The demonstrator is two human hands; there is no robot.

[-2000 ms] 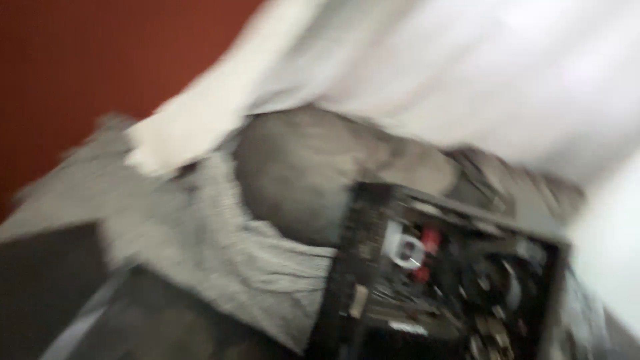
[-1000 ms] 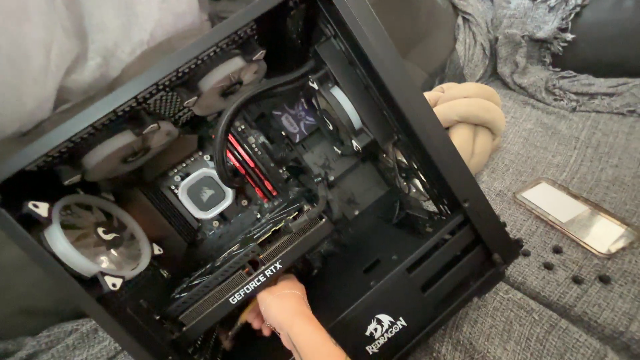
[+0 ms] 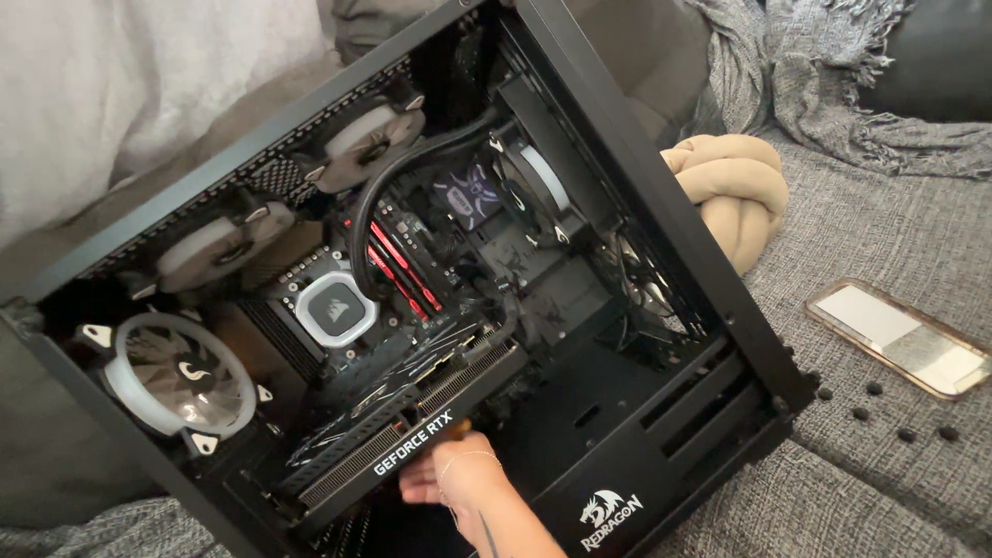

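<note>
An open black Redragon computer case (image 3: pixel 659 190) lies tilted across the view. Inside it, my right hand (image 3: pixel 457 473), with a thin bracelet at the wrist, reaches beneath the GeForce RTX graphics card (image 3: pixel 415 443). Its fingers are partly hidden by the card, and a small orange-yellow thing shows beside them; whether it is held is unclear. Above the card sit a Corsair CPU cooler block (image 3: pixel 335 308) with a light ring, red memory sticks (image 3: pixel 399 267) and a black tube (image 3: pixel 368 209). A case fan (image 3: pixel 186 376) is at the left. My left hand is out of view.
Grey woven sofa fabric (image 3: pixel 837 217) surrounds the case. On it at right lie a phone in a clear case (image 3: pixel 899 333) and several small black round pieces (image 3: pixel 860 414). A beige knotted cushion (image 3: pixel 732 194) touches the case's far side; a fringed grey throw (image 3: pixel 814 101) is behind.
The view has swung a lot since two seconds ago, when no hand showed. Since one second ago, my right hand has stayed under the graphics card, with its fingers shifted slightly.
</note>
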